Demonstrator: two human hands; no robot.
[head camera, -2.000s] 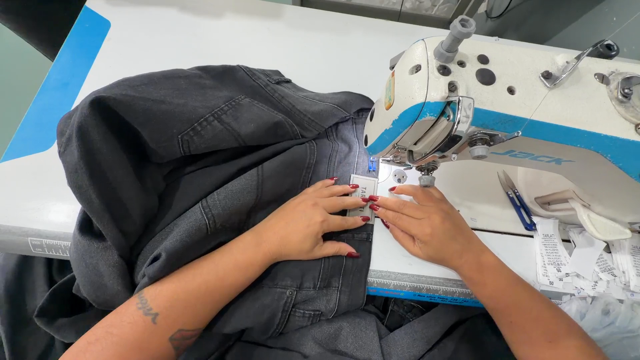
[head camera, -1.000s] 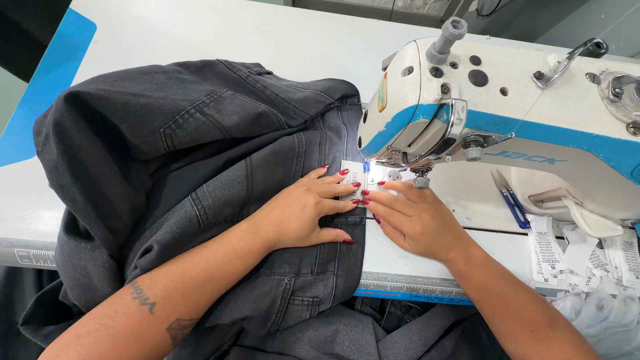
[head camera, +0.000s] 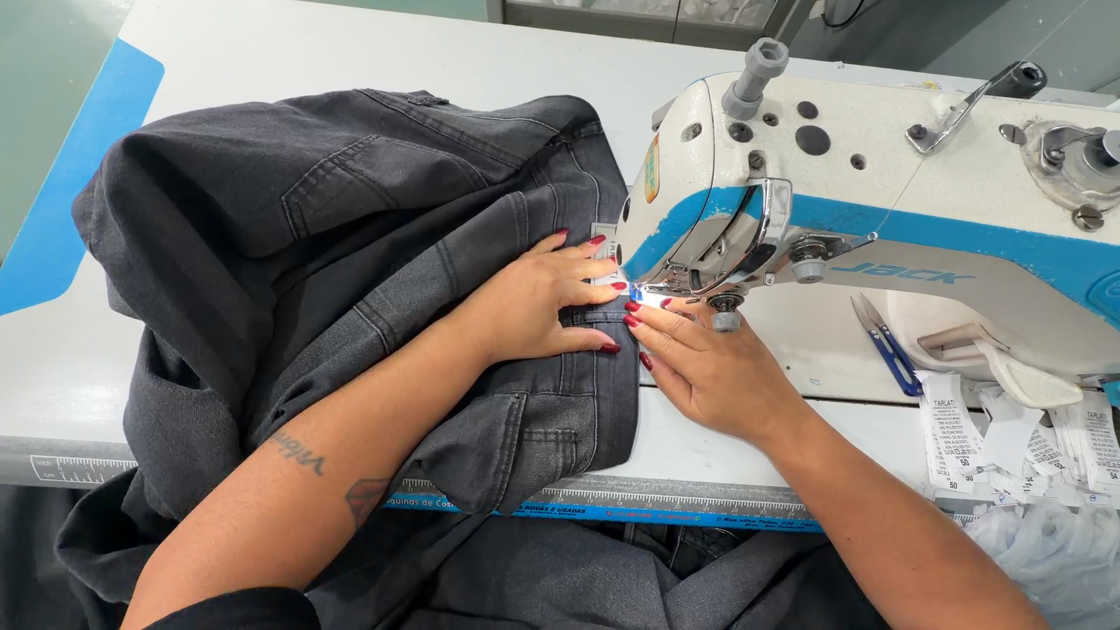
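Observation:
Dark grey denim trousers (head camera: 394, 236) lie bunched on the white sewing table, their waistband beside the needle area of a white and blue Jack sewing machine (head camera: 875, 166). My left hand (head camera: 534, 302) presses flat on the waistband, fingers spread, its fingertips over a white label (head camera: 604, 254) that bears writing. My right hand (head camera: 717, 367) rests at the waistband's right edge, just below the presser foot, its fingertips close to the left hand's; whether it pinches the cloth cannot be told. The needle is hidden behind the machine head.
Blue-handled thread snips (head camera: 888, 346) lie under the machine arm. Beside them are a white cloth piece (head camera: 989, 350) and several printed care labels (head camera: 949, 429), with translucent plastic (head camera: 1032, 560) below. A ruler strip (head camera: 735, 494) runs along the table's front edge. More dark denim hangs in front.
The label has moved away from me relative to the needle area, and a belt loop now lies near my fingertips. My left fingers now cover the label's lower part.

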